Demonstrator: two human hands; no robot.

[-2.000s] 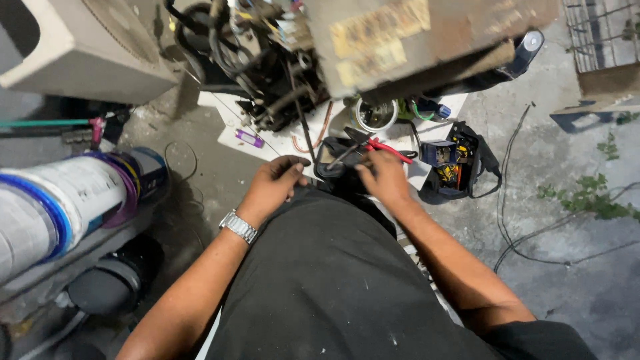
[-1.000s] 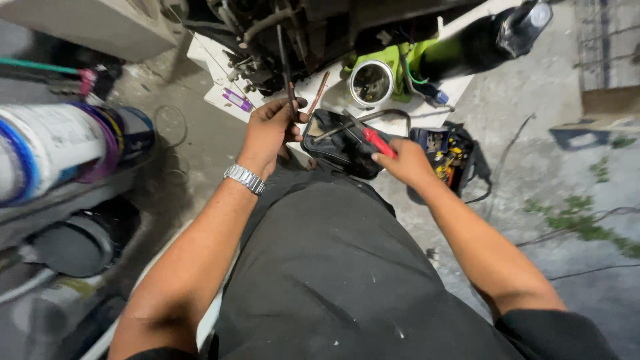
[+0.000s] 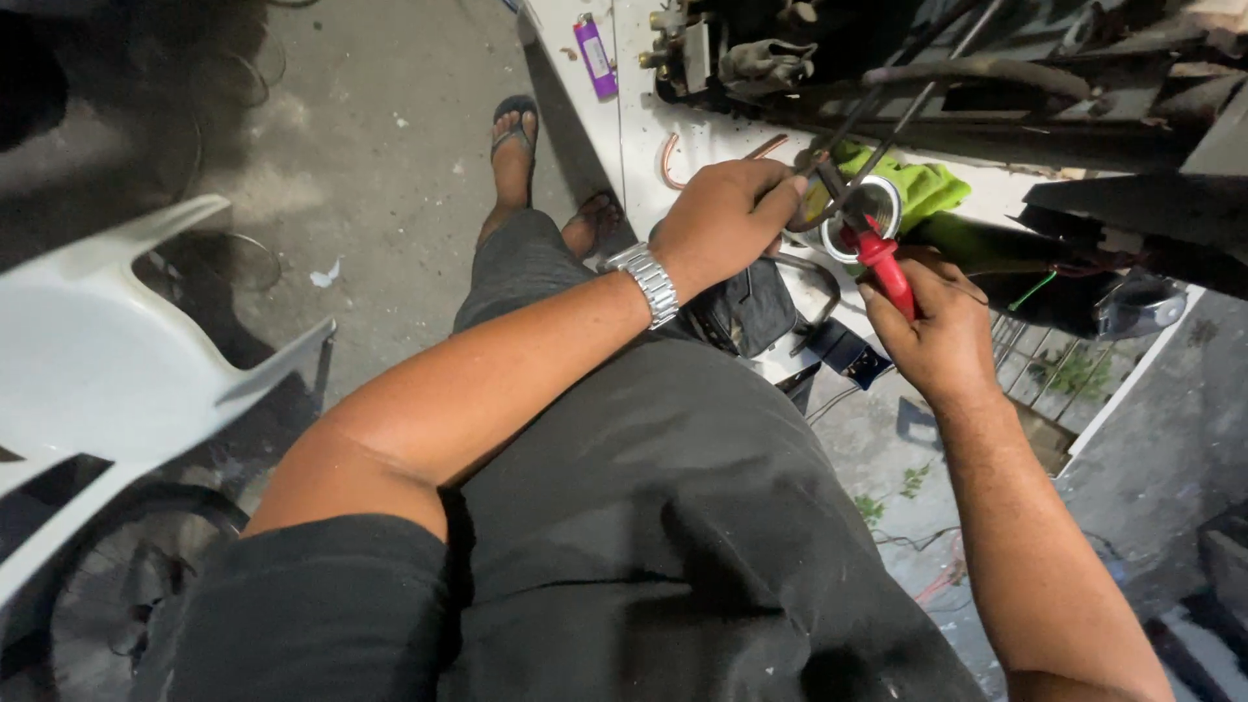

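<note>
My left hand [image 3: 726,219], with a metal-band watch at the wrist, pinches the lower end of thin dark metal tubing [image 3: 882,136] that runs up to the machinery. My right hand [image 3: 941,327] is closed around the red handle [image 3: 885,263] of a hand tool, whose head is partly hidden at the tubing beside my left fingers. Just behind the red handle is an open round tin [image 3: 887,200]. Bent copper tube [image 3: 669,161] lies on the white board left of the tin. A bright green cloth [image 3: 931,190] lies against the tin.
A purple lighter [image 3: 596,58] lies on the white board [image 3: 639,127]. Dark machinery with brass fittings [image 3: 663,39] fills the upper right. Below my left hand is a black pouch [image 3: 756,307]. A white plastic chair [image 3: 107,361] stands at left, near a bicycle wheel [image 3: 122,585].
Both hands have moved closer together, at the tubing. The red-handled tool, earlier over the black pouch, is now in front of the tin. The view has shifted and turned strongly.
</note>
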